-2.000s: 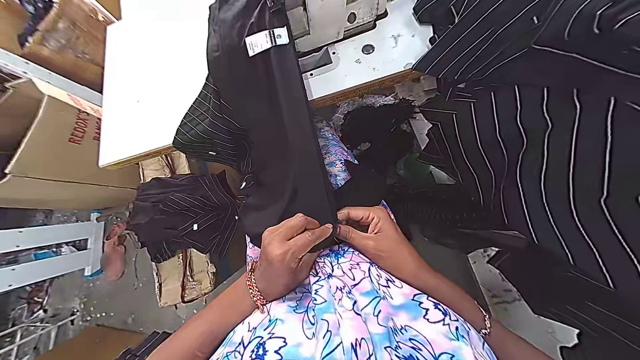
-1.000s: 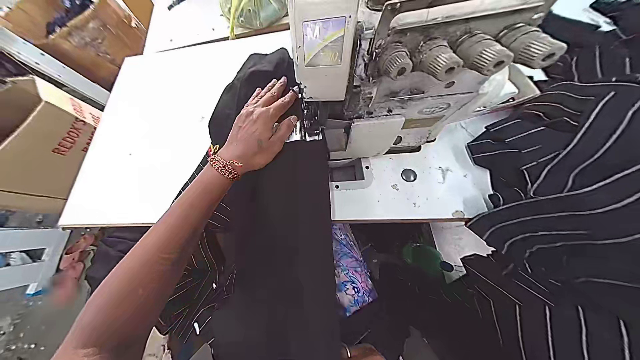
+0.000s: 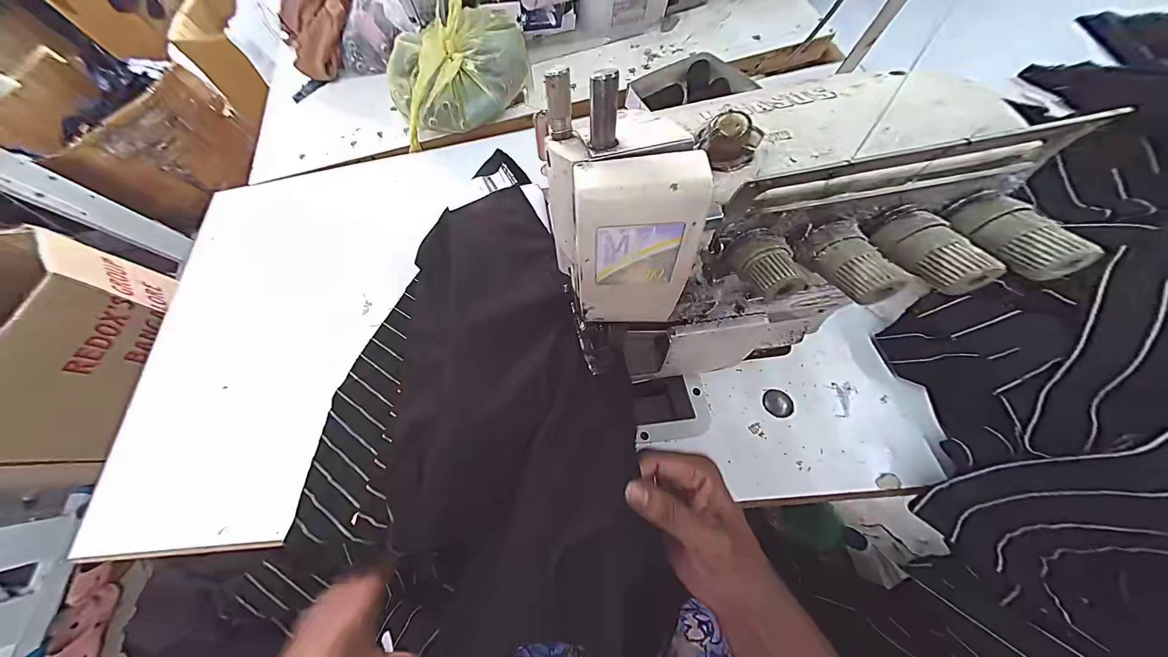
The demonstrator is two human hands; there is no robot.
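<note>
A long piece of black fabric (image 3: 520,401) runs from the white table top down toward my lap, its right edge at the presser foot (image 3: 595,351) of an overlock sewing machine (image 3: 639,228). My right hand (image 3: 693,520) pinches that edge between thumb and fingers, just below the foot. Blurred at the bottom, my left hand (image 3: 342,620) is by the left side of the cloth; whether it grips anything cannot be made out. Black fabric with white pinstripes (image 3: 351,447) lies under the plain black piece. A white label (image 3: 497,178) shows at the far end.
Pinstriped cloth (image 3: 1049,383) is heaped at the right of the machine. Thread tension dials (image 3: 849,260) jut from its front. A yellow tied bag (image 3: 461,73) sits on the table behind. A cardboard box (image 3: 82,347) and a white metal frame (image 3: 100,205) stand at the left.
One second ago my left hand lay flat on the black fabric beside the presser foot; it is now down at the lower left. My right hand has come up to the fabric's right edge.
</note>
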